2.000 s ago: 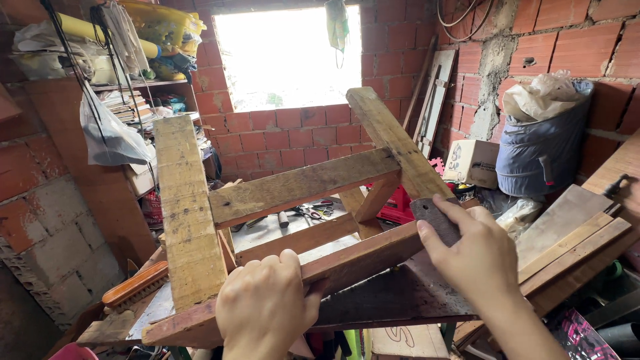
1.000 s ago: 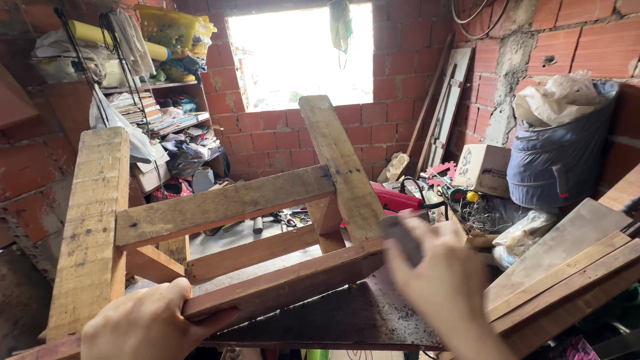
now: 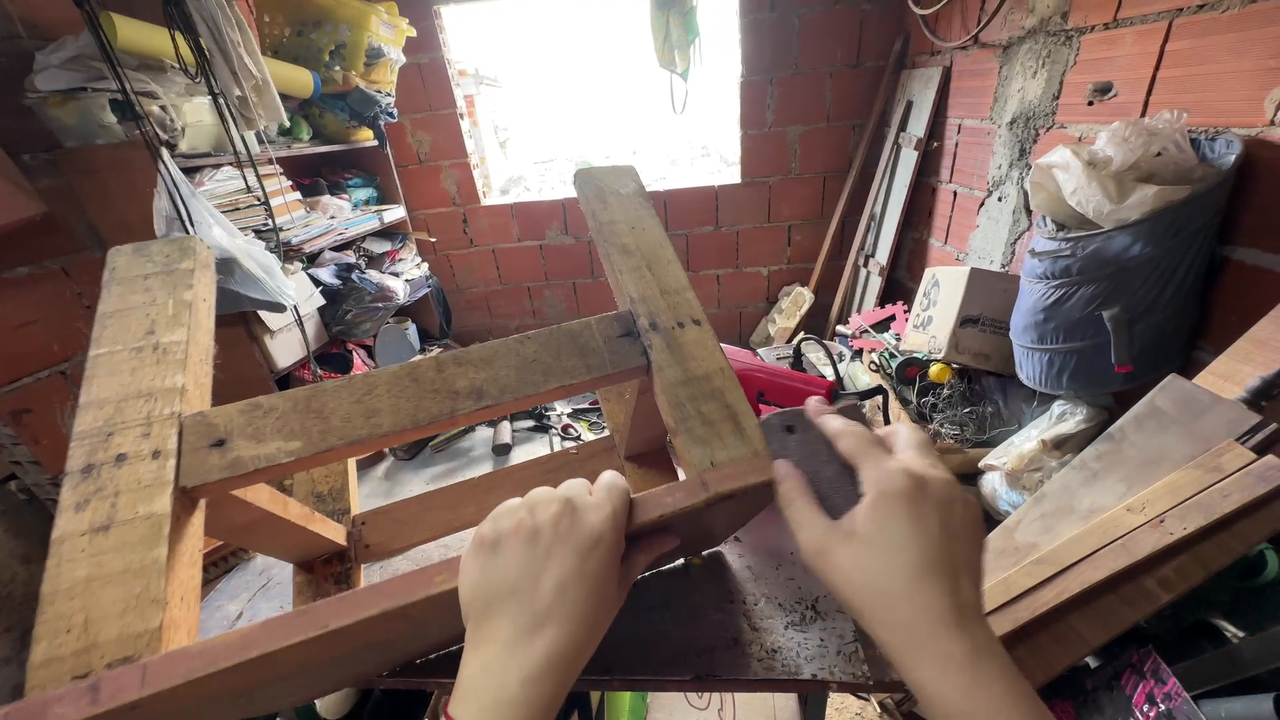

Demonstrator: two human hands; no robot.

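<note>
A wooden frame [image 3: 420, 395] of rough boards stands tilted over a dark worktable [image 3: 740, 610]. My left hand [image 3: 560, 570] is closed around its near rail, a reddish-brown wooden bar [image 3: 330, 625], right of the rail's middle. A dark flat block [image 3: 815, 455], its material unclear, is in my right hand [image 3: 890, 510], between thumb and fingers. The block lies against the right end of the near rail, by the foot of the frame's right board [image 3: 675, 330]. The underside of the block is hidden.
Scissors [image 3: 570, 430] and other tools lie on the surface behind the frame. A red power tool [image 3: 770, 380] is just beyond the right board. Loose planks [image 3: 1130, 540] lean at right, below a blue fabric bin [image 3: 1110, 290]. A cardboard box [image 3: 960, 315] stands beside the bin.
My left hand has shifted along the near rail toward its right end. The frame has turned somewhat, and my right hand with the block stays near that end.
</note>
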